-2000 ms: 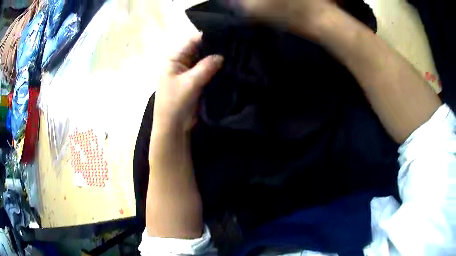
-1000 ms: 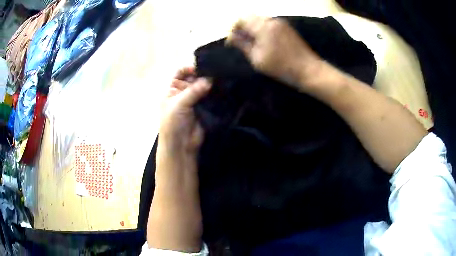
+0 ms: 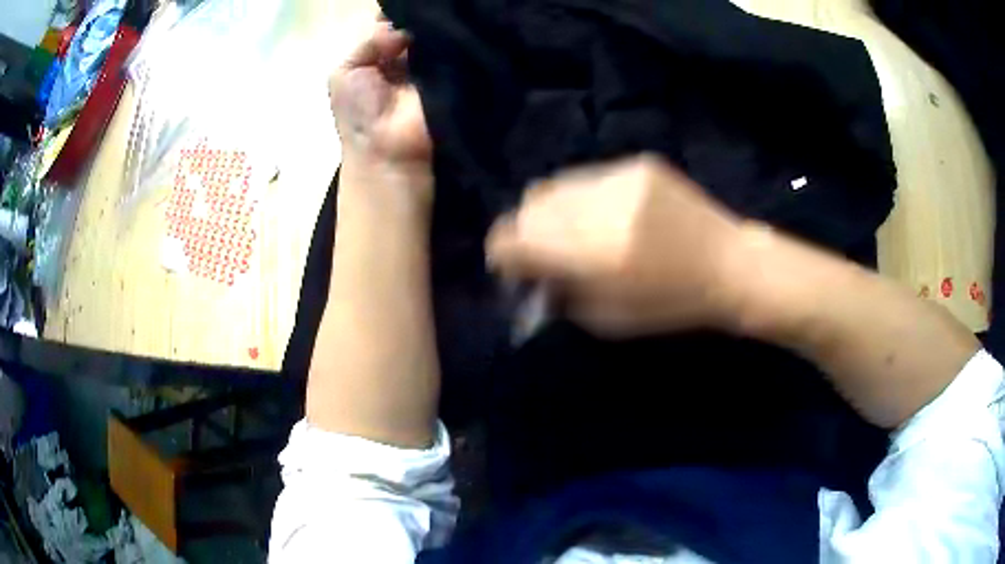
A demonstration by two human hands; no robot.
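A large black garment (image 3: 661,77) covers the middle of the table and hangs down over my lap. A tiny white tab (image 3: 799,184) shows on it at the right. My left hand (image 3: 380,99) holds the garment's left edge near the top, with the fingertips partly hidden behind the cloth. My right hand (image 3: 617,248) is a blurred fist above the middle of the garment. Small silver snips (image 3: 531,315) stick out below its fingers, also blurred.
The pale wooden table (image 3: 121,297) carries a sheet of red dots (image 3: 215,215) at the left. Clear plastic (image 3: 165,88), a red strip (image 3: 94,110) and blue bagged goods (image 3: 83,55) lie at the far left. A wooden stool (image 3: 143,479) stands below. Dark cloth (image 3: 959,55) is at the right edge.
My right hand has moved down and away from the garment's upper edge, and the snips now show. My left hand is higher in view with the cloth. The white tab has come into view.
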